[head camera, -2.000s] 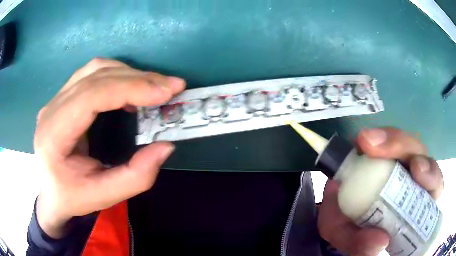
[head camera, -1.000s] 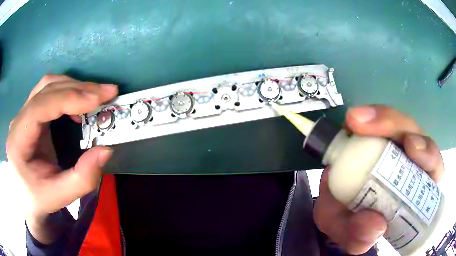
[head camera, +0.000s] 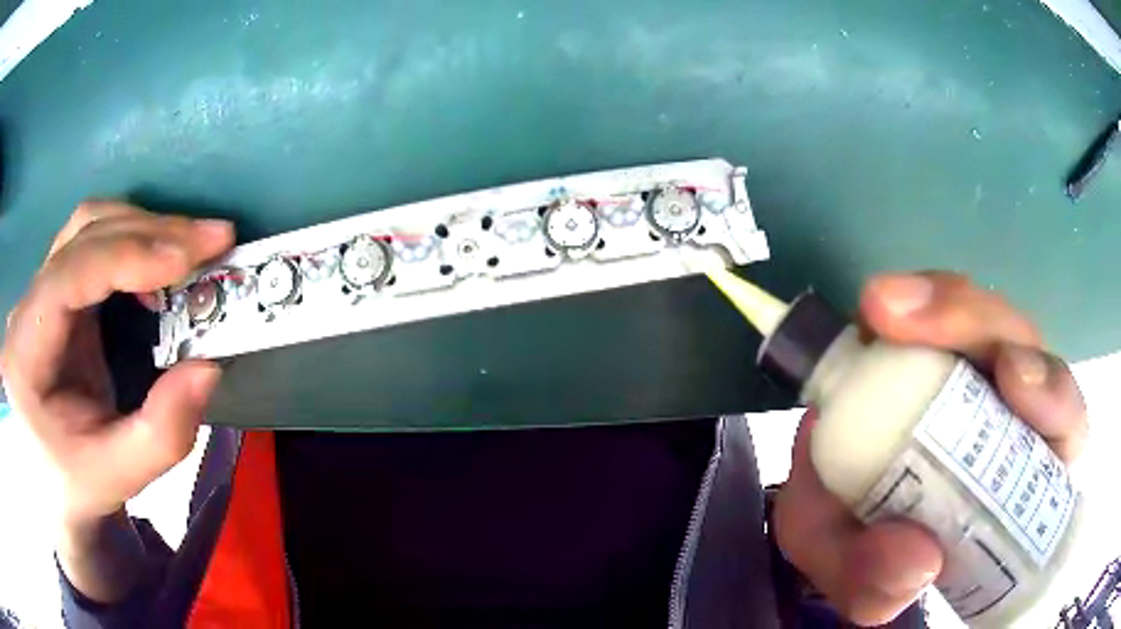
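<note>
My left hand (head camera: 117, 350) grips the left end of a long silver-grey strip (head camera: 461, 299) between fingers and thumb. The strip tilts up to the right and bears a row of round silver discs with thin red wires along the upper side. The leftmost disc (head camera: 203, 301) looks reddish. My right hand (head camera: 916, 455) holds a cream squeeze bottle (head camera: 879, 418) with a white printed label and black collar. Its pale yellow nozzle (head camera: 745, 299) points up-left, the tip at the strip's lower edge below the rightmost disc (head camera: 674, 211). Whether the tip touches is unclear.
A green work surface (head camera: 492, 105) lies behind and under the strip, with its near edge at my lap. A dark thin object (head camera: 1093, 160) lies at the far right. A dark shape is cut off at the left rim. My dark jacket with red trim shows below.
My left hand has moved left with the strip. The nozzle tip now sits by the rightmost disc instead of further left along the strip. The bottle stays in my right hand.
</note>
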